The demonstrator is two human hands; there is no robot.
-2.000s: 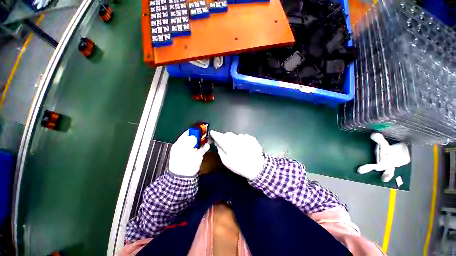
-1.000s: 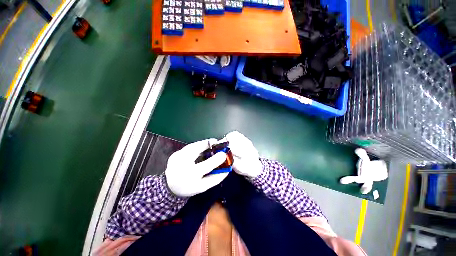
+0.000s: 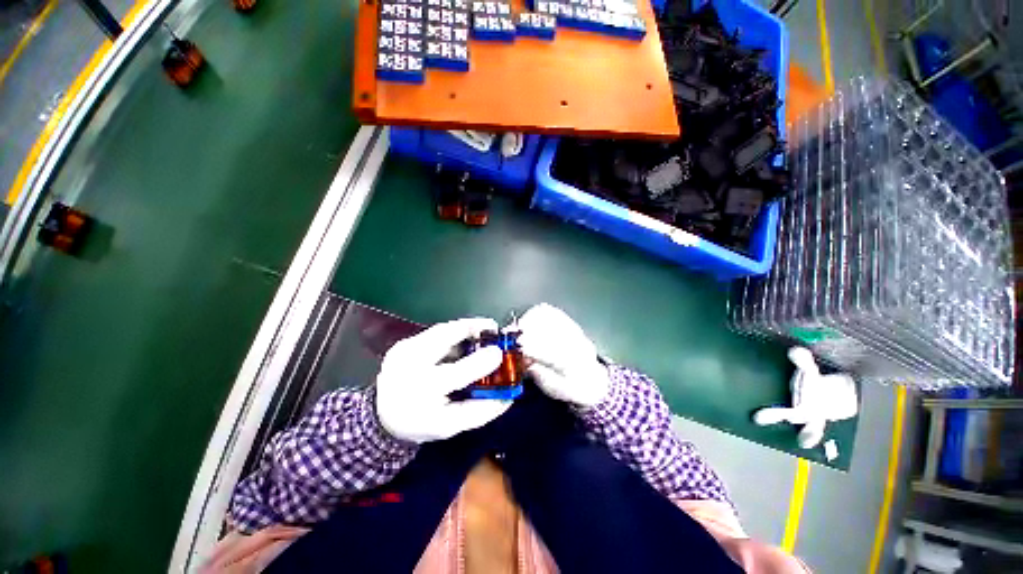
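A coil assembly (image 3: 505,368) with orange-copper bands, a blue edge at its bottom and some blue at its top is held above my lap. My left hand (image 3: 435,381), in a white glove, grips it from the left with the thumb across its front. My right hand (image 3: 561,354), also in a white glove, has its fingertips at the assembly's upper right side. A thin pin-like line shows between the hands at the top. Whether my right fingers hold a small part is hidden.
A green conveyor (image 3: 146,292) with spaced coil assemblies runs at left. An orange board (image 3: 538,95) with blue parts lies across bins. A blue bin (image 3: 651,238) holds black parts. Clear trays (image 3: 886,235) and a spare white glove (image 3: 819,398) are at right. Coil assemblies (image 3: 462,204) stand below the board.
The coil assembly has been turned in my hands and drawn closer to my lap; both hands now close around it. Belt assemblies have shifted in the view, and the view itself has moved slightly.
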